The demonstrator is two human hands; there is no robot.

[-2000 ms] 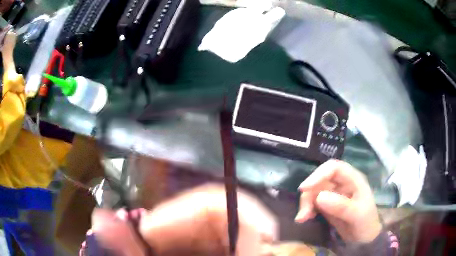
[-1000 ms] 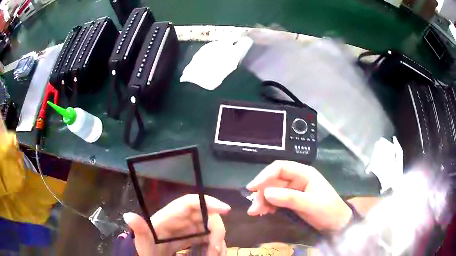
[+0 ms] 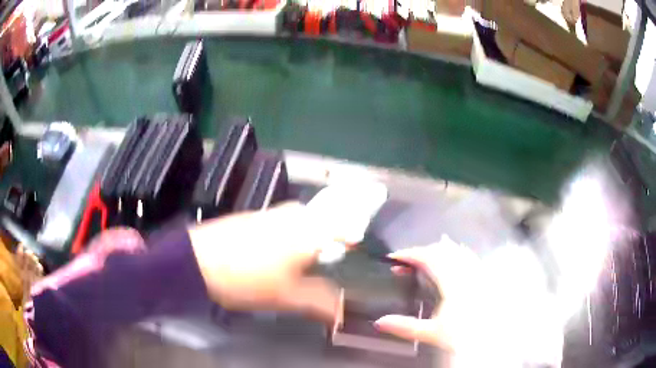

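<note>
The video speaker (image 3: 375, 343) lies in front of me, blurred; part of its pale screen surround shows below and between my hands. A dark, shiny rectangular piece, seemingly the screen lens panel (image 3: 381, 277), is over the screen. My left hand (image 3: 277, 262) is at its left side, fingers blurred against its edge. My right hand (image 3: 439, 302) is at its right side, thumb and a finger apart, partly washed out by glare. Whether the panel touches the speaker cannot be told.
Black speakers stand in rows at the left (image 3: 151, 162) and right (image 3: 622, 280). One speaker (image 3: 190, 72) stands on the green surface beyond. A white glove (image 3: 352, 205) and a milky plastic sheet (image 3: 460, 219) lie behind my hands. A red-handled tool (image 3: 90, 215) is at left.
My view has tilted up. My left hand has moved from the bench's near edge to the speaker, with the panel apparently brought over the screen. My right hand has moved to the speaker's right side.
</note>
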